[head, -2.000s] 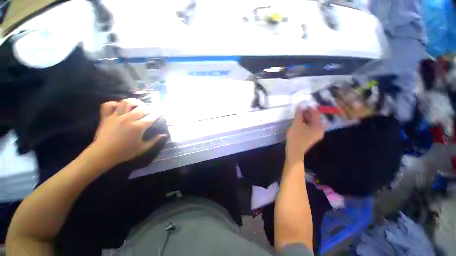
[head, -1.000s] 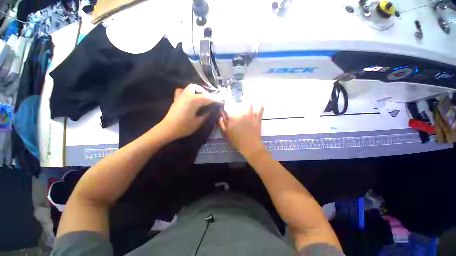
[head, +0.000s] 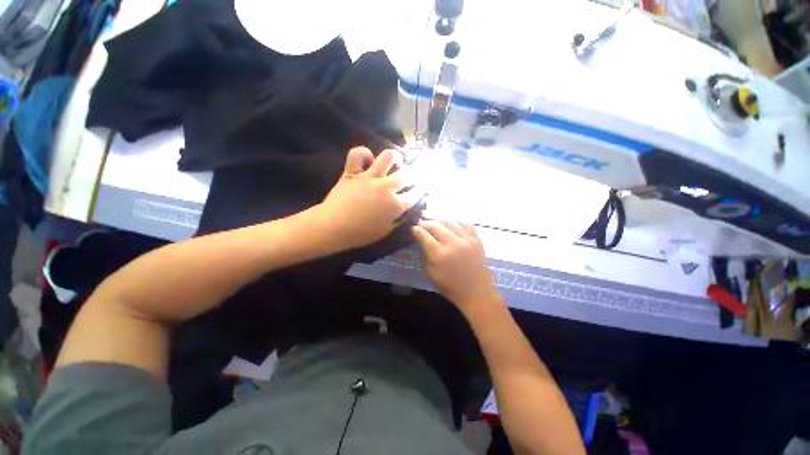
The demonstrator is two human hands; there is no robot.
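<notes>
A black garment (head: 266,115) lies on the machine table left of the needle area and hangs over the front edge. Its round neck opening is at the top. My left hand (head: 369,200) presses on the cloth just in front of the presser foot (head: 435,147), fingers bent. My right hand (head: 453,253) is just right of it, its fingertips at the garment's right edge, pinching it. The white Jack sewing machine (head: 568,155) stretches to the right. Bright lamp glare hides the needle and the cloth edge there.
Black-looped snips (head: 608,220) lie under the machine arm. A ruler strip (head: 604,298) runs along the front edge. A red-handled tool (head: 726,300) lies among tools at the right end. Blue-black cloth (head: 53,115) hangs at the far left.
The view has turned, so the machine now slants down to the right. Both hands stay at the garment near the needle; the right hand sits lower, farther from the presser foot.
</notes>
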